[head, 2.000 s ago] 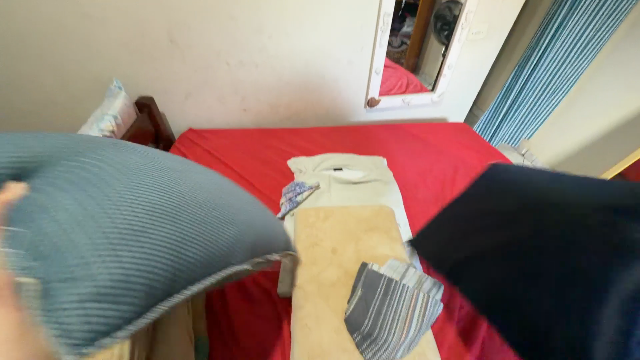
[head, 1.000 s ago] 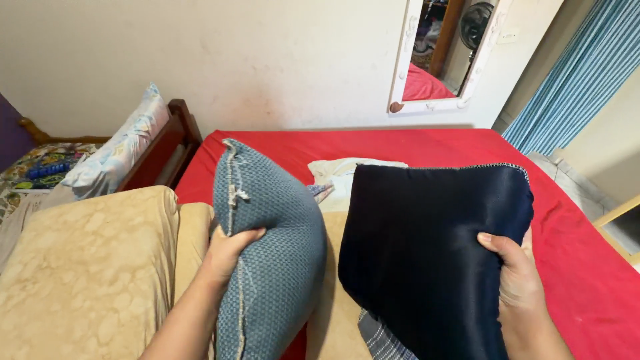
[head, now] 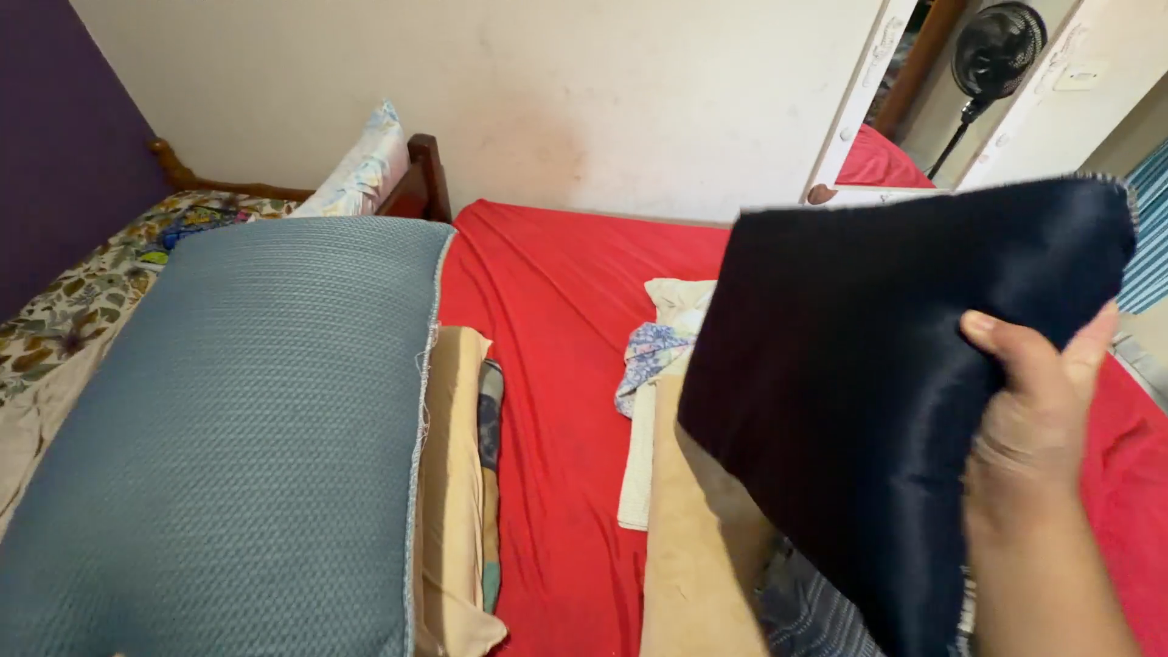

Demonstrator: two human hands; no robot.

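My right hand (head: 1040, 392) grips the edge of a dark navy cushion (head: 858, 365), thumb on its face, holding it up over the right side of the bed. A large blue-grey textured pillow (head: 265, 420) with a frayed seam lies on a stack of beige pillows (head: 456, 493) at the left. Only a tiny bit of skin shows at the bottom edge by this pillow; my left hand is otherwise out of sight. Beneath the navy cushion are a folded beige cloth (head: 675, 547), a grey striped cloth (head: 812, 602) and a floral cloth (head: 650, 356).
A red sheet (head: 566, 383) covers the bed. Behind the pillow at left is another bed with a floral cover (head: 55, 292), a wooden headboard (head: 429, 178) and an upright light pillow (head: 360, 169). A white-framed mirror (head: 844, 128) on the wall reflects a black fan.
The blue-grey pillow has gone from my left hand's grip above the bed onto the beige stack at left. The navy cushion remains in my right hand.
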